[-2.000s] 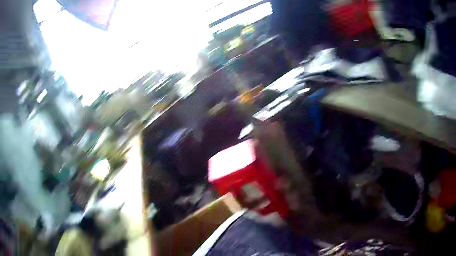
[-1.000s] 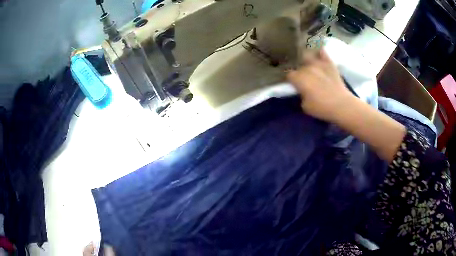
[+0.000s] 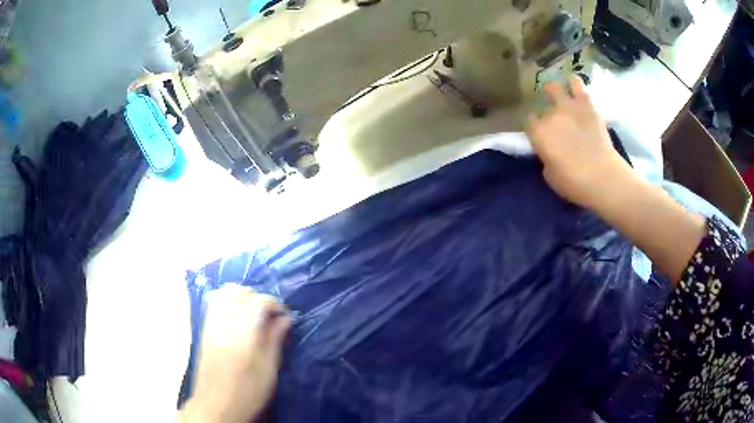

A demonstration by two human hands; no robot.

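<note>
A shiny navy garment panel [image 3: 430,281] lies creased across the white table, with a white wadding border [image 3: 446,157] along its upper edge. My left hand [image 3: 241,335] is slightly blurred on the panel's left end, its fingers curled on the fabric. My right hand [image 3: 579,153] is over the panel's upper right edge, its fingers pointing towards the machine arm's base; whether it grips cloth cannot be told. The cream sewing machine [image 3: 372,58] stands behind the panel. Its needle area [image 3: 277,183] is in bright glare, above and left of the panel's upper edge.
A light-blue lamp [image 3: 155,136] is left of the machine head. Dark navy pieces [image 3: 62,248] are piled at the left. Snips [image 3: 459,91] lie on the machine bed. A brown cardboard box [image 3: 707,161] and more pale-edged fabric [image 3: 703,206] are at the right.
The view has swung from the room to the machine. Since one second ago, my left hand has come up from the bottom edge onto the panel's left end, and creases show there.
</note>
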